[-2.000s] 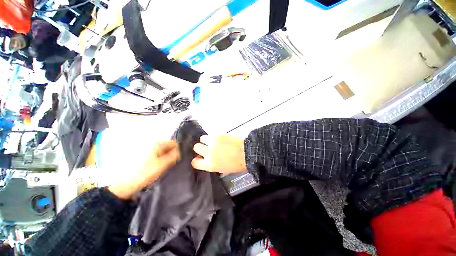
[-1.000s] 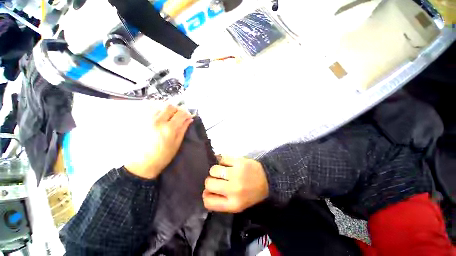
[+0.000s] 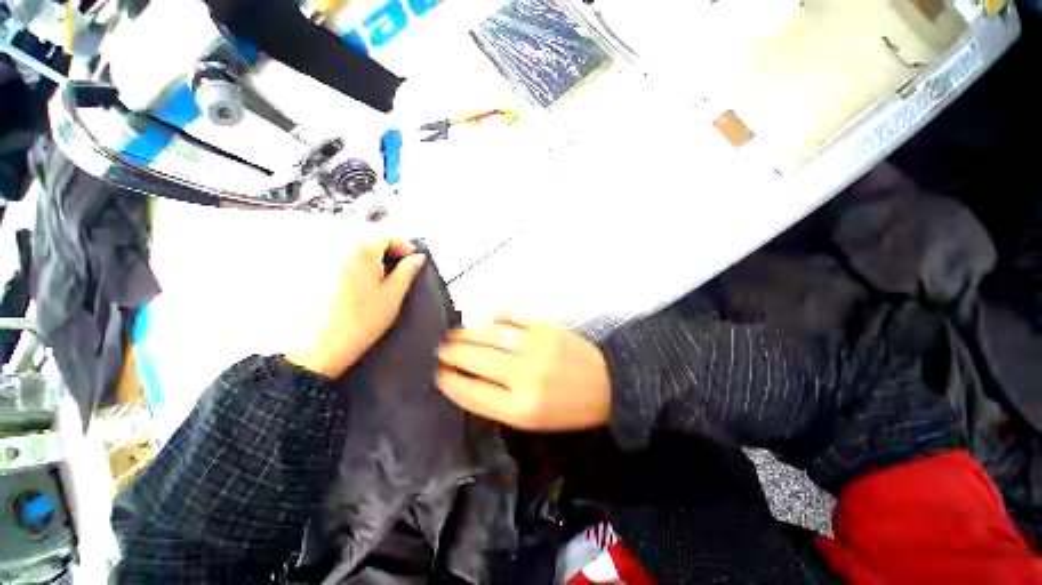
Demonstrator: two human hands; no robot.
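Note:
A dark charcoal garment piece (image 3: 400,400) lies on the white table in front of the machine and hangs down toward my lap. My left hand (image 3: 363,299) pinches its upper edge close to the presser foot area (image 3: 352,181). My right hand (image 3: 526,375) lies on the garment's right edge lower down, fingers extended and close together; whether it grips the cloth is unclear. The needle itself cannot be made out. The round tension knob (image 3: 222,101) sits on the machine face above the foot.
Small snips with orange-yellow handles (image 3: 486,117) lie right of the foot, beside a small blue part (image 3: 391,155). A plastic-wrapped packet (image 3: 540,48) and tan cardboard (image 3: 846,80) lie farther right. A black strap (image 3: 309,51) crosses the machine head. Dark cloth (image 3: 86,263) hangs at left.
The view has moved closer to the foot. My left hand has gone from lower on the cloth to its upper edge. Over the last second my right fingers have straightened from a curled grip.

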